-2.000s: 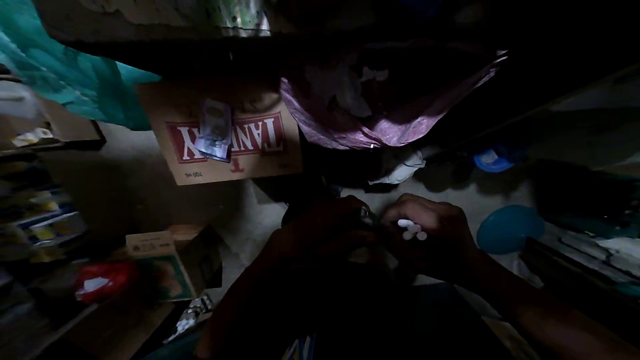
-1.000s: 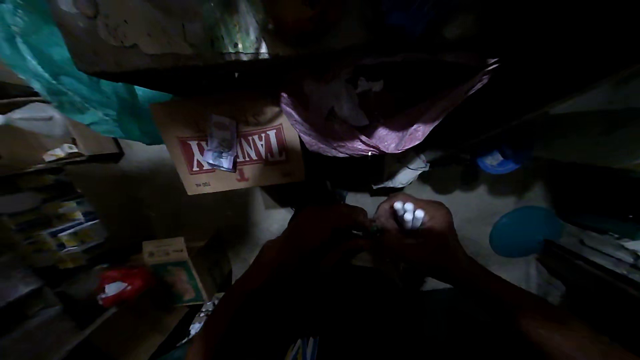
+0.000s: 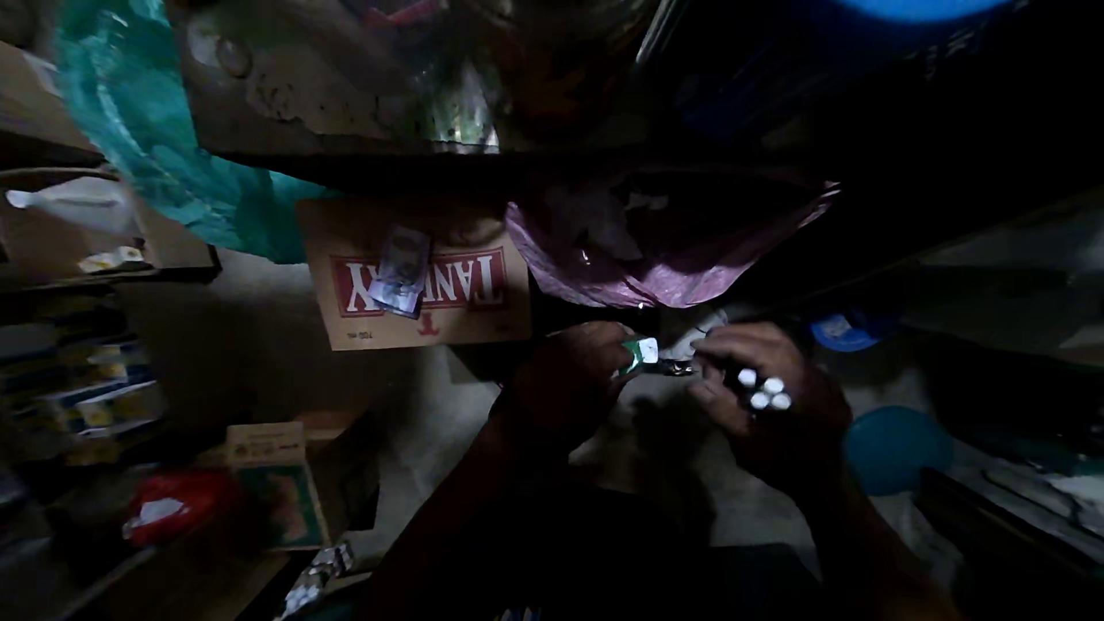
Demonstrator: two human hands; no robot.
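Observation:
My left hand (image 3: 586,366) is closed around a small green and white pack (image 3: 640,354), whose end shows past the fingers. To its right, my right hand (image 3: 768,388) holds several slim white sticks (image 3: 766,390), probably cigarettes, with their round ends facing up. A dark, shiny piece (image 3: 675,367) lies between the two hands; what it is cannot be told. Thumb and forefinger of my right hand are spread near it. Shadow hides much of both palms.
A cardboard box (image 3: 466,323) with a banknote (image 3: 404,272) on it stands beyond my left hand, beside a pink plastic bag (image 3: 655,280). A green plastic bag (image 3: 164,181) hangs at left. A teal round lid or stool (image 3: 897,450) and a blue container (image 3: 845,332) are at right.
My hands, close together earlier, are now apart. The green and white pack has come into sight at my left hand, and the white sticks in my right hand have shifted.

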